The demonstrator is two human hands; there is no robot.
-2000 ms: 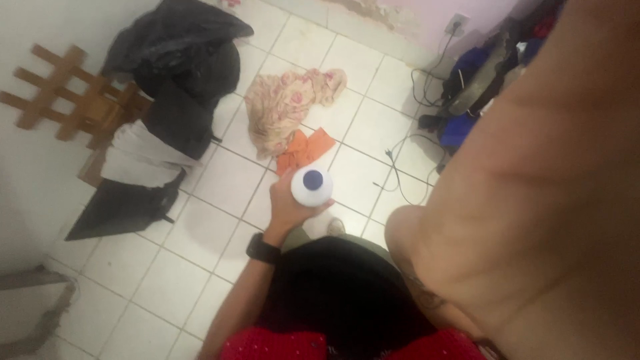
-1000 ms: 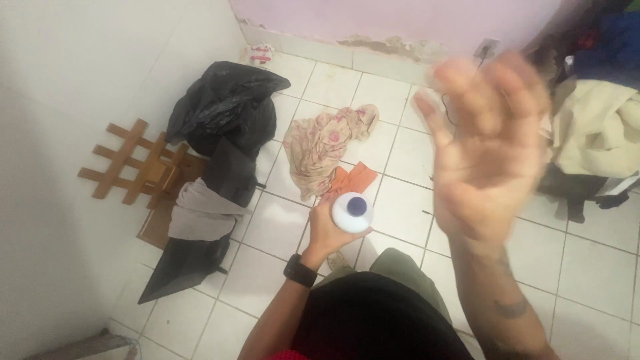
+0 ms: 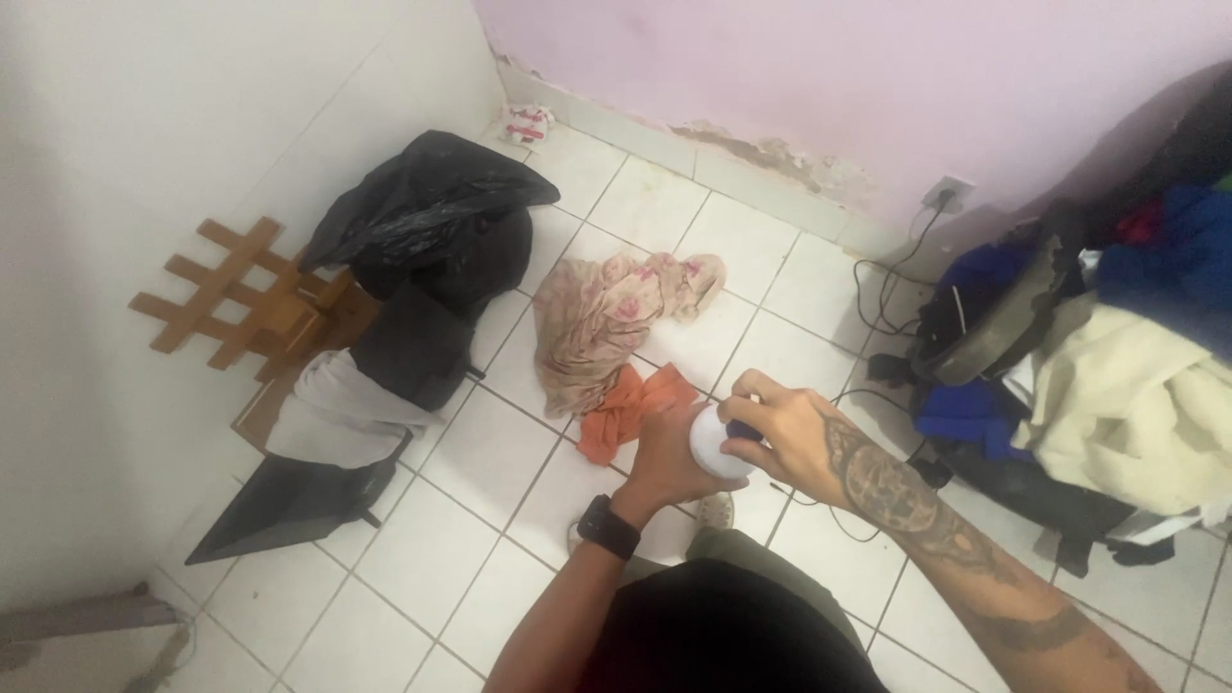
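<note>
A white bottle (image 3: pixel 710 445) with a dark blue cap (image 3: pixel 743 430) is held upright in front of my body, seen from above. My left hand (image 3: pixel 664 457), with a black watch on the wrist, grips the bottle's body. The fingers of my right hand (image 3: pixel 775 428) close around the blue cap. Beyond the bottle, on the tiled floor, lie an orange cloth (image 3: pixel 626 409) and a beige cloth with pink flowers (image 3: pixel 606 322), touching each other.
On the left are a black plastic bag (image 3: pixel 433 217), a wooden lattice piece (image 3: pixel 231 294) and a grey cloth (image 3: pixel 337 414) over a dark object. To the right lies a pile of clothes (image 3: pixel 1126 414). Cables (image 3: pixel 881 298) run from a wall outlet (image 3: pixel 948 192) to the floor.
My right hand, raised and apart from the bottle before, has come down onto its blue cap. My left hand keeps hold of the bottle.
</note>
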